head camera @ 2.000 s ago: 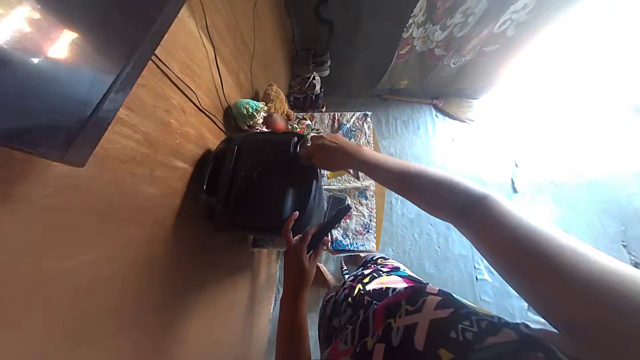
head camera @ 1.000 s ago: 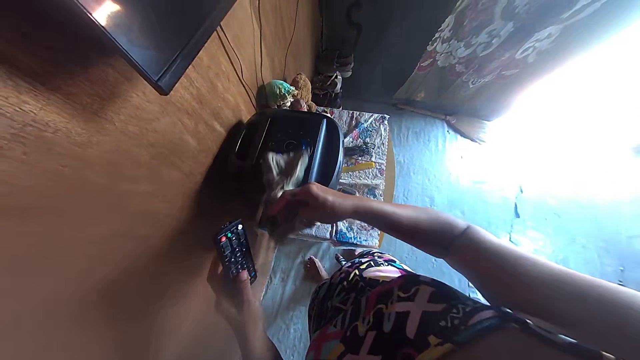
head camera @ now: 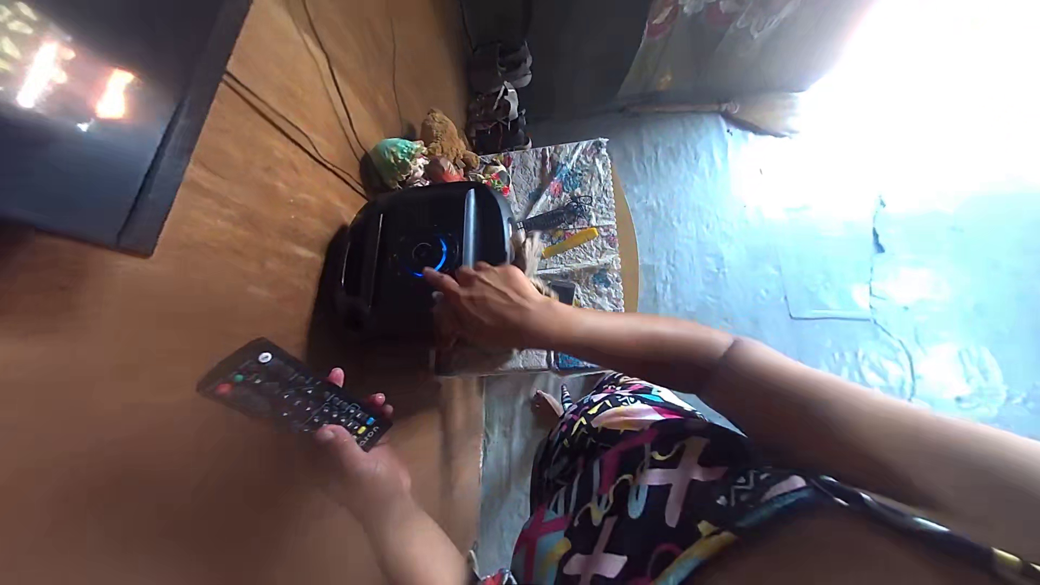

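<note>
My left hand point(head camera: 366, 455) holds a black remote control point(head camera: 292, 394) with coloured buttons, thumb on its face, at the lower left. A large black speaker point(head camera: 398, 305), with a blue-lit ring around its round knob point(head camera: 424, 253), stands beside the wooden wall. My right hand point(head camera: 496, 305) is over the speaker, its index fingertip at the edge of the lit ring. A crumpled beige cloth point(head camera: 530, 253) shows beside and under this hand and appears to be gripped in it; my fingers hide part of it.
A table with a patterned plastic cover point(head camera: 597, 284) holds a yellow-handled item point(head camera: 570, 242) and a dark cable point(head camera: 561, 215). Near the speaker are a brown stuffed toy point(head camera: 443, 138) and a green-capped doll point(head camera: 396, 162). A flat screen point(head camera: 89, 154), shoes point(head camera: 500, 106) and a broom point(head camera: 764, 114) lie farther out.
The right hand has moved from the speaker's lower edge to its knob, where a blue ring now glows plainly. The left hand's remote, upright one second ago, is now tilted.
</note>
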